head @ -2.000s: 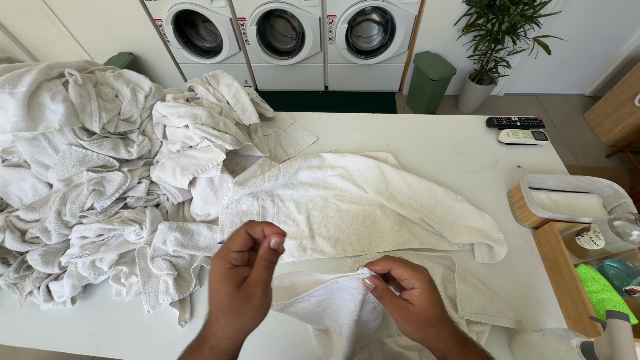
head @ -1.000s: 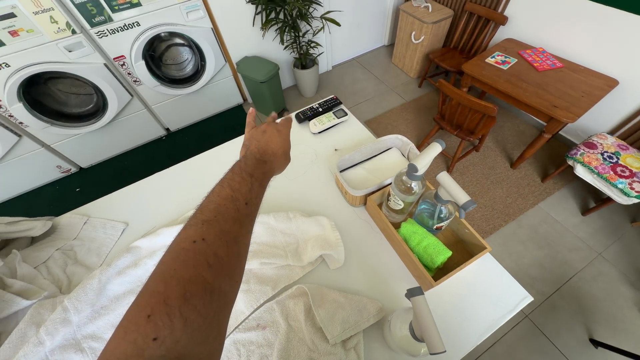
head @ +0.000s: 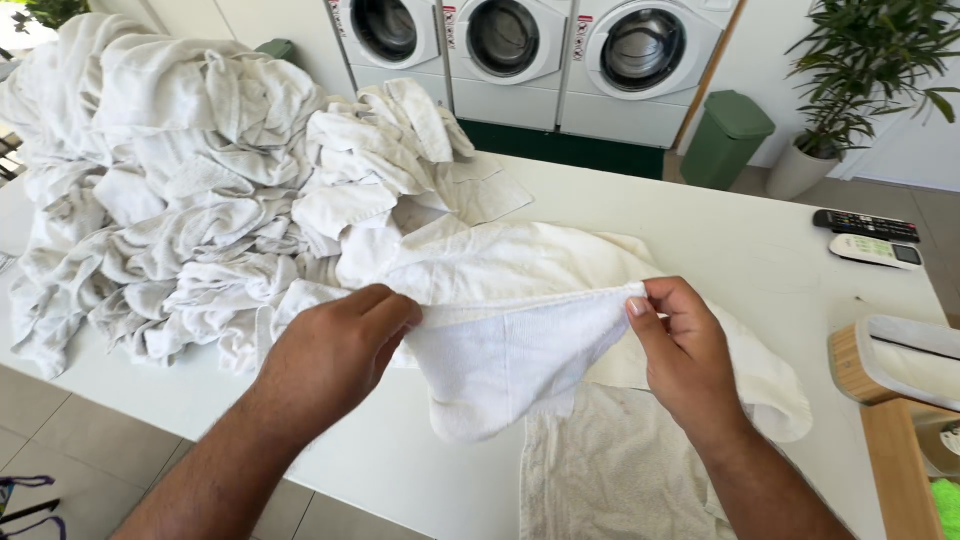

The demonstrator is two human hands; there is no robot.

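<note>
A white cloth (head: 502,360) hangs between my two hands, its upper edge pulled nearly straight. My left hand (head: 341,345) pinches the left end of that edge, and my right hand (head: 679,337) grips the right corner between thumb and fingers. Behind the cloth, a cream-white towel (head: 517,255) lies loosely spread on the table. Below my right hand, a greyer towel (head: 615,465) lies flat near the front edge. A large heap of crumpled white towels (head: 187,165) covers the left part of the table.
The white table (head: 720,217) bears two remote controls (head: 866,225) at the right. Beside them are a lined basket (head: 855,360) and a wooden tray (head: 889,457) holding a green cloth (head: 946,502). Washing machines (head: 502,41), a green bin (head: 726,139) and a potted plant (head: 802,169) stand behind.
One second ago an arm reached toward the remotes; now both hands hold the white cloth's edge. The view has swung back left. Two seconds ago only my right hand plainly held a cloth.
</note>
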